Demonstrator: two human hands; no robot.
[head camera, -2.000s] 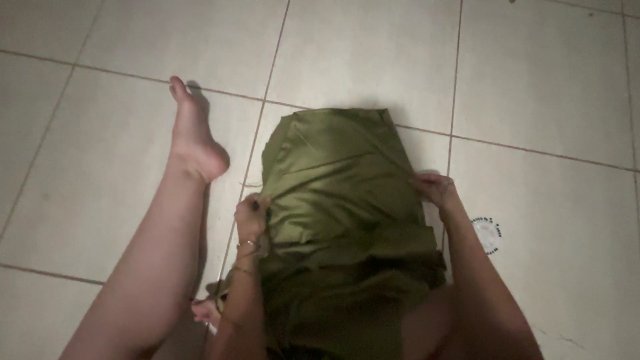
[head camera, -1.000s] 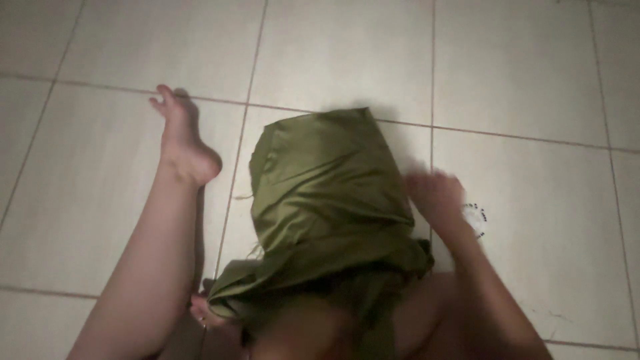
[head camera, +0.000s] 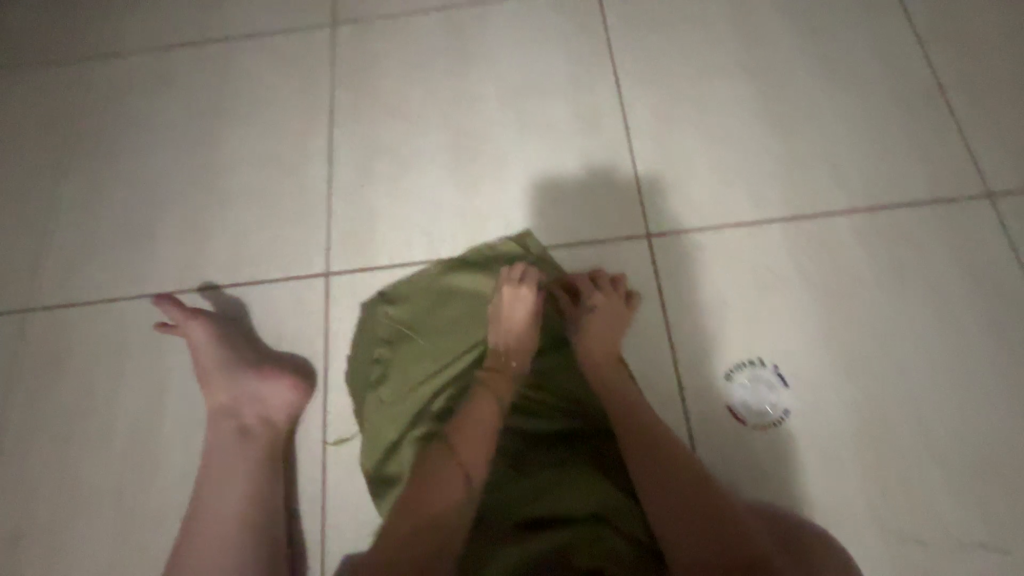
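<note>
Green, slightly shiny fabric (head camera: 424, 344) lies on the tiled floor between my legs, creased and with loose threads at its left edge. My left hand (head camera: 516, 312), with a thin bracelet at the wrist, pinches the cloth near its upper right edge. Close beside it, my right hand (head camera: 600, 312) grips the same edge with bent fingers. The bit of cloth between the fingertips is blurred. My forearms cover part of the lower fabric.
Light floor tiles (head camera: 480, 120) with dark grout lines surround the cloth. A bare foot (head camera: 248, 360) rests at the left. Right of my right forearm lies a small round clear item (head camera: 758, 394) with printing around its rim.
My hands, apart on either side of the cloth two seconds ago, are now together at its upper right edge. The cloth's upper right part is drawn up between them. The view has shifted.
</note>
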